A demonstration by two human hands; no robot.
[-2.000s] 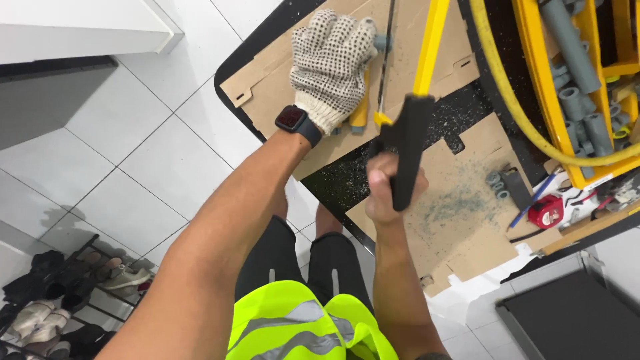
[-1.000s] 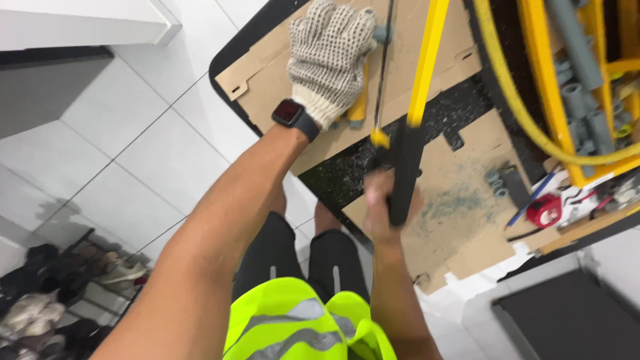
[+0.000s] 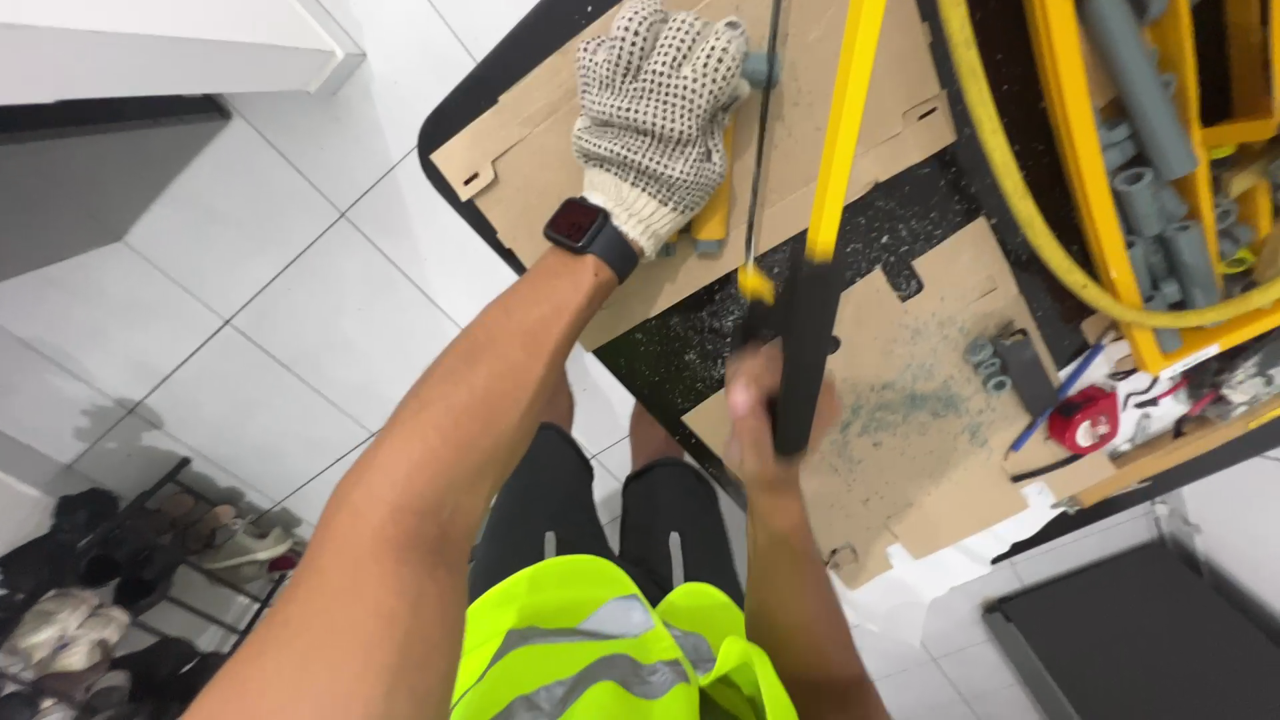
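My left hand (image 3: 660, 115), in a knitted glove with dark dots, presses on a grey plastic pipe (image 3: 760, 70) whose end sticks out to the right of the fingers. A yellow tool part (image 3: 712, 215) shows under the glove; the rest of it is hidden. My right hand (image 3: 765, 410), bare and blurred, grips the black handle of a yellow hacksaw (image 3: 845, 130). The hacksaw's blade (image 3: 762, 160) lies across the pipe just right of the glove. Beneath them is a flattened cardboard sheet (image 3: 540, 150) on a black table (image 3: 690, 345).
Grey shavings (image 3: 910, 405) cover a second cardboard sheet (image 3: 860, 500). Grey pipe rings (image 3: 988, 365), a blue pen (image 3: 1060, 395) and a red tape measure (image 3: 1085, 420) lie right. A yellow organizer (image 3: 1120, 270) holds grey pipe fittings, with a yellow hose (image 3: 1010, 200) beside it. Shoes fill a rack (image 3: 180, 560) lower left.
My right hand and the hacksaw have shifted slightly along the line of the blade. My gloved left hand stays on the pipe.
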